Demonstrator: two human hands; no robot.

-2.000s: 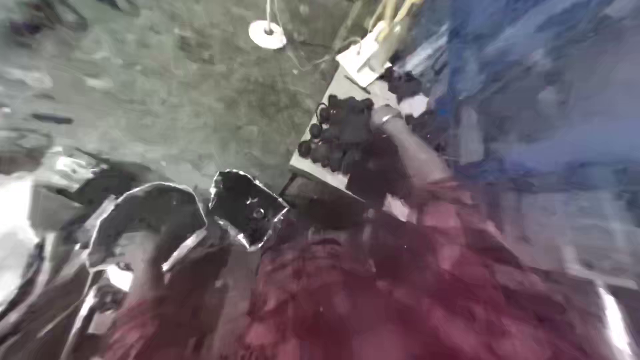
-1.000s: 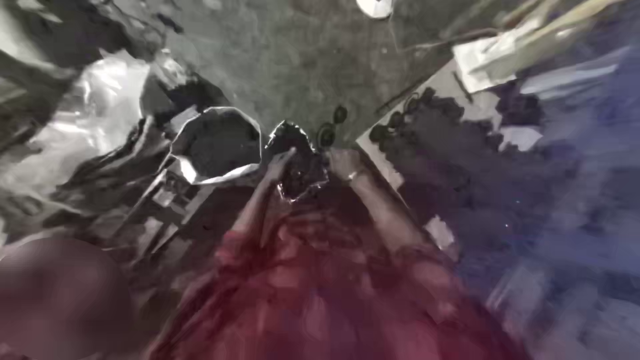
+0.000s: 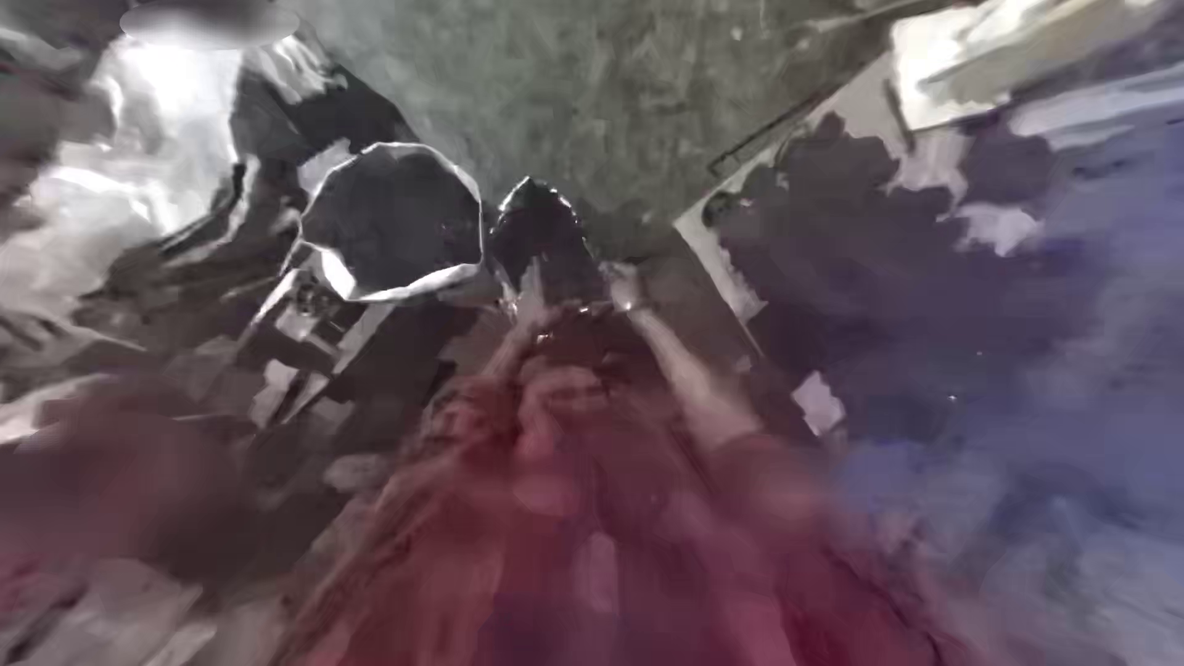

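Near the middle of the view, a dark bag with a shiny, crinkled rim [image 3: 546, 236] stands upright between my hands. My left hand [image 3: 529, 294] is at its near left edge, and my right hand [image 3: 623, 285] touches its right side; blur hides how the fingers lie. Left of it is a larger round container with a dark inside and a pale rim [image 3: 393, 222]. A heap of dark pieces [image 3: 860, 240] lies on a pale tabletop [image 3: 717, 268] to the right.
White plastic sheeting or bags [image 3: 162, 139] are piled at upper left. A white box-like thing [image 3: 934, 74] sits at the table's far end. Grey floor [image 3: 573, 83] shows ahead. A blurred reddish shape [image 3: 139, 472] is at lower left.
My right hand has moved from the dark pieces on the table to the small bag. My left hand has gone from the round container to the same bag. The view has turned.
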